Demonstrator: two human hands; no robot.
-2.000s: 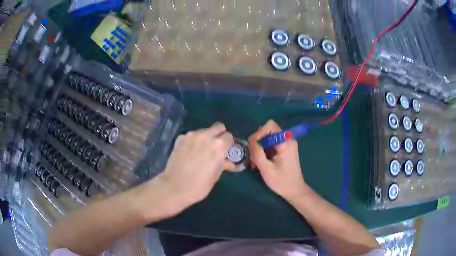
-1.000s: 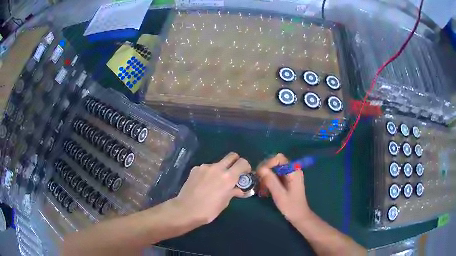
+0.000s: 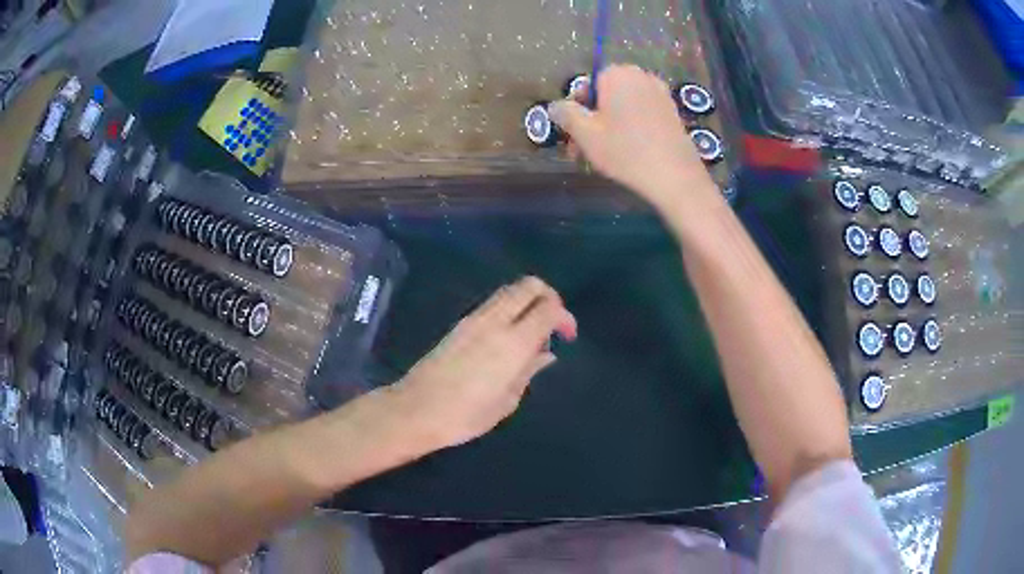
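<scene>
My right hand [image 3: 631,129] is over the centre tray [image 3: 382,123]. It holds the pen tool, whose blue shaft [image 3: 602,45] points up. Its thumb and finger touch the left edge of a black-rimmed speaker driver [image 3: 539,123] at the left end of the front row; whether they still grip it is unclear. Other drivers [image 3: 696,99] lie face up beside and partly behind the hand. My left hand [image 3: 494,353] is over the green mat, fingers curled and thumb near them; whether it holds anything is hidden. The round fixture cannot be made out.
A tilted left tray [image 3: 337,325] holds rows of drivers on edge. A right tray [image 3: 966,370] holds columns of face-up drivers. Yellow sheets with blue dots [image 3: 249,129] lie at upper left. Empty clear trays [image 3: 876,79] and a red patch [image 3: 780,154] are at upper right.
My right hand has moved from the mat up to the centre tray, and the pen has swung upright. A driver now shows left of the earlier group. My left hand stays over the mat.
</scene>
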